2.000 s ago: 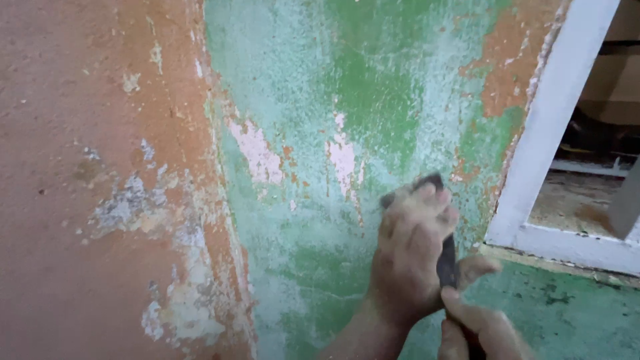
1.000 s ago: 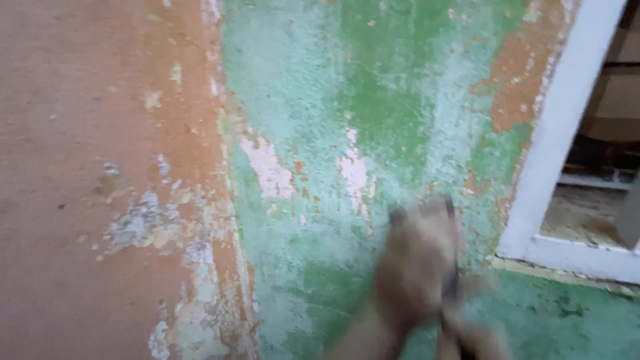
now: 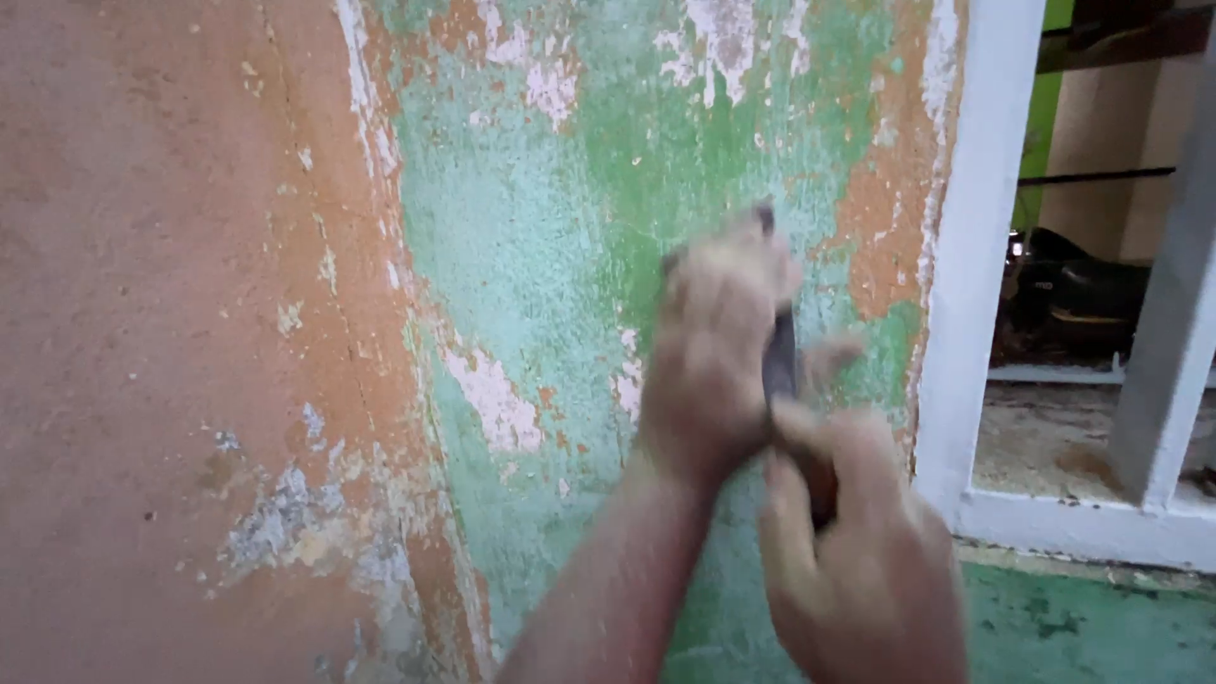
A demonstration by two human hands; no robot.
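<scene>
A hand scraper (image 3: 781, 356) with a dark metal blade and shank lies against the painted wall (image 3: 518, 237), which shows worn green paint with bare pinkish patches. My left hand (image 3: 722, 351) presses over the blade, fingers on its back, and only the blade's two corners show past them. Below and to the right, my right hand (image 3: 855, 532) is closed around the handle, most of which it hides. Both hands are blurred.
To the right stands a white window frame (image 3: 969, 285) with an upright bar, and dark objects show behind it. On the left the wall (image 3: 142, 285) is orange-brown, with flaking paint lower down.
Both hands and the scraper have moved up the wall, away from the level of the window's lower edge. The view has shifted somewhat. Both hands keep their hold.
</scene>
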